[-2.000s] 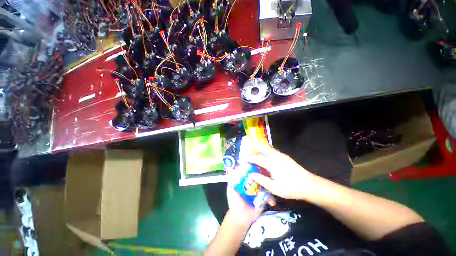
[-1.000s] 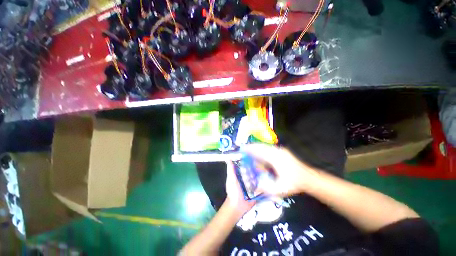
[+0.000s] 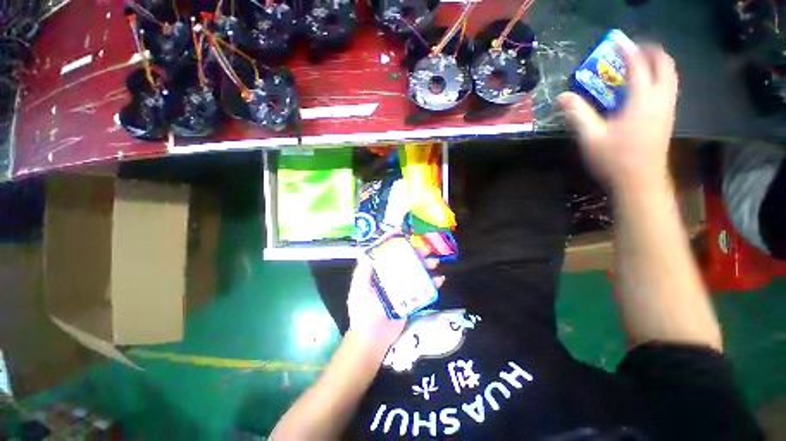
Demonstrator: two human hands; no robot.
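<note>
My left hand [image 3: 369,301] holds a small open case [image 3: 402,276], pale inside with a blue edge, just below the drawer. My right hand [image 3: 633,116] is over the dark part of the bench at the upper right. Its fingers are on a blue lid or card [image 3: 601,72] with a yellow and white print. Whether the lid rests on the bench is hard to tell. The open drawer [image 3: 310,254] holds a green packet [image 3: 315,200], a dark pouch [image 3: 372,200] and a yellow and red item [image 3: 421,194] that hangs over its front right corner.
Black round motor units [image 3: 438,82] with orange wires stand on the red bench surface [image 3: 353,86]. An open cardboard box [image 3: 148,263] is at the lower left. Another box [image 3: 595,250] is behind my right forearm, near a red stool-like object [image 3: 743,250]. A grey sleeve-like shape is at the right edge.
My right hand has moved from the case up and right to the bench with the blue lid. My left hand keeps the case, now open. The view has shifted.
</note>
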